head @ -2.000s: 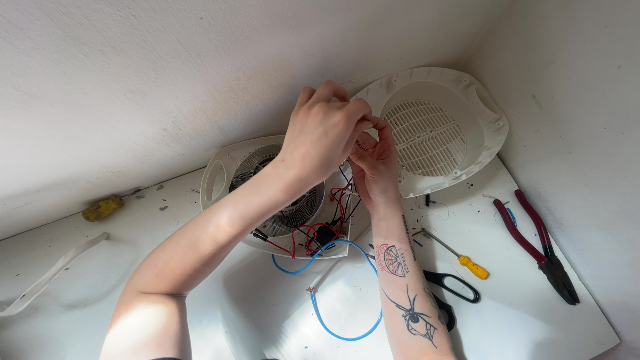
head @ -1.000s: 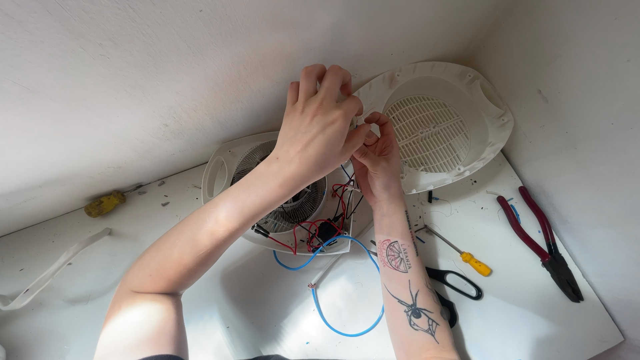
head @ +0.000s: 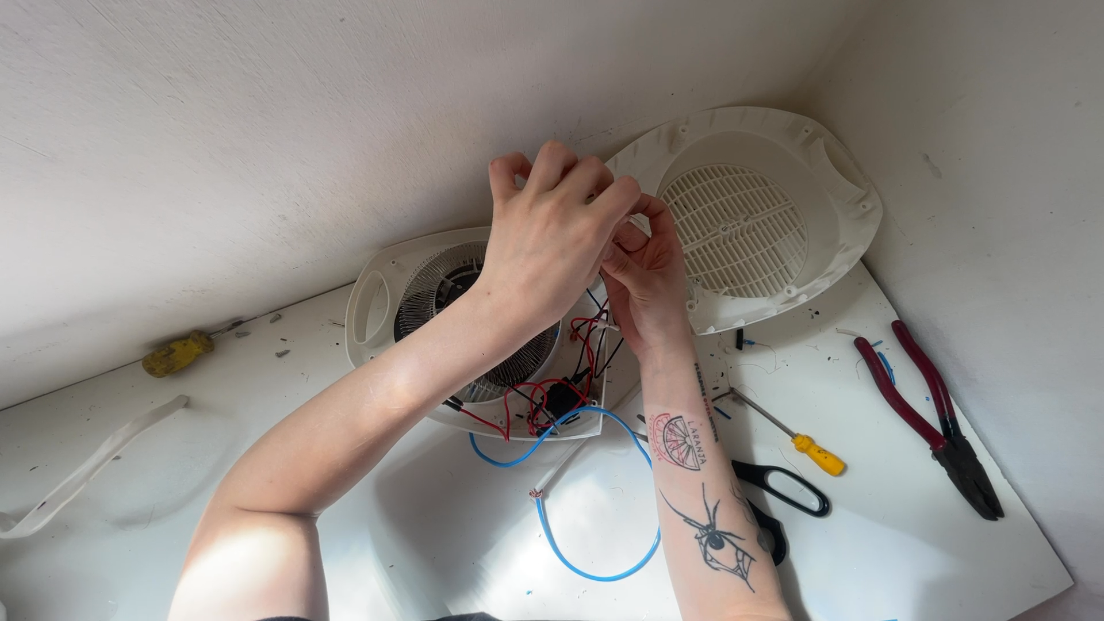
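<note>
My left hand (head: 552, 228) and my right hand (head: 647, 263) meet at their fingertips above the right end of an opened fan heater housing (head: 366, 310). What lies between the fingers is hidden by the left hand. Beneath them, the cream plastic housing holds a ring of metal fins (head: 526, 358), partly behind my left forearm. Thin red wires (head: 539, 405) and dark wires run around a black part (head: 565, 397) at its lower right. A blue wire (head: 595, 576) loops over the table, with bare copper strands at one end.
Behind the right hand a cream grille cover (head: 733, 228) leans at the wall. Red-handled pliers (head: 940, 423), a yellow-handled screwdriver (head: 819, 455) and black-handled scissors (head: 780, 490) lie at right. At left are another yellow screwdriver (head: 177, 354) and a curved white plastic strip (head: 99, 466). Small scraps dot the white table.
The fingers of my left hand have shifted and bent differently above the right hand. My right hand stays near the same spot, fingertips still close to the left ones.
</note>
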